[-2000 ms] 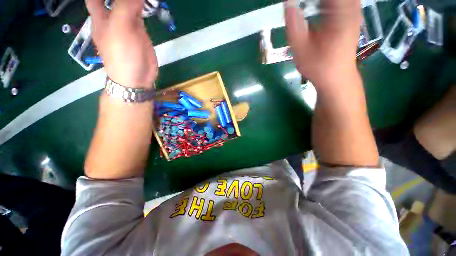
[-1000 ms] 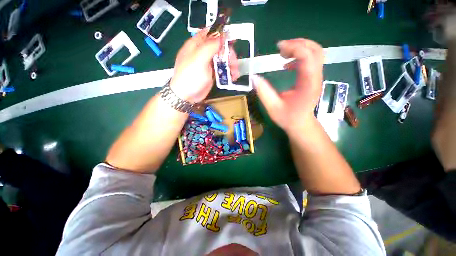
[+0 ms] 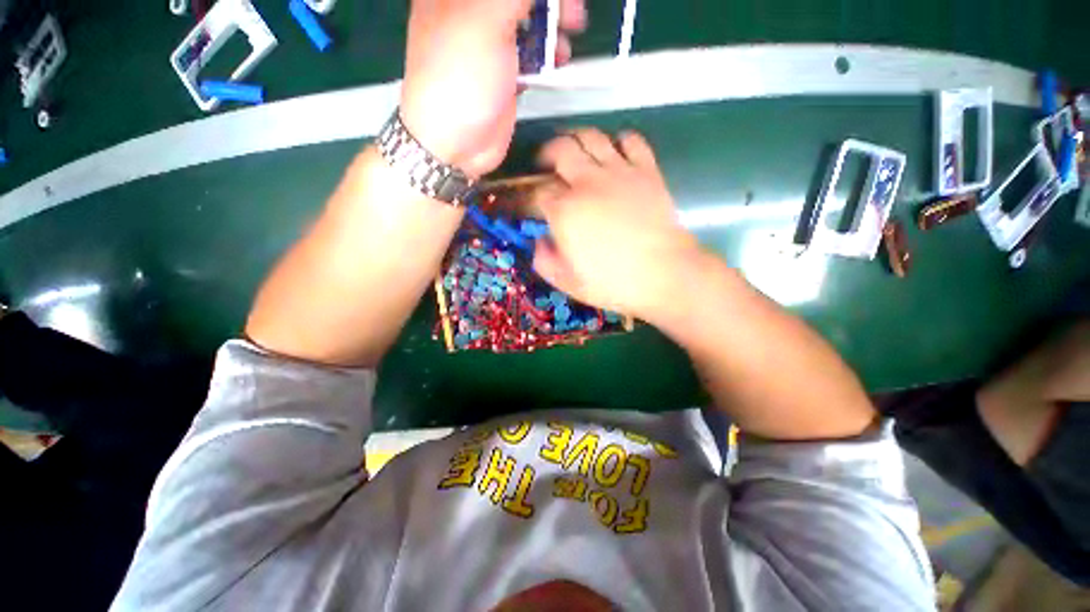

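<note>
My left hand (image 3: 460, 90), with a metal watch at its wrist, is at the top edge of the picture and partly cut off. It holds a white plastic housing (image 3: 549, 36), of which only a part with dark board shows. My right hand (image 3: 610, 215) is over the parts box (image 3: 447, 313), its fingers bent down at the box's far side. Whether they grip anything cannot be seen. Blue cylinders (image 3: 508, 230) and a tangle of red leads (image 3: 496, 329) lie in the box. My right hand and left wrist hide parts of it.
White housings (image 3: 861, 197) with copper-brown parts (image 3: 896, 248) lie on the green surface at the right. More housings (image 3: 224, 50) and blue cylinders (image 3: 308, 24) lie at the upper left. A pale strip (image 3: 741, 78) crosses the surface. Another person's arm (image 3: 1040, 389) is at the right edge.
My right hand has come down from beside the housing to the box. My left hand and the held housing have moved up to the picture's top edge.
</note>
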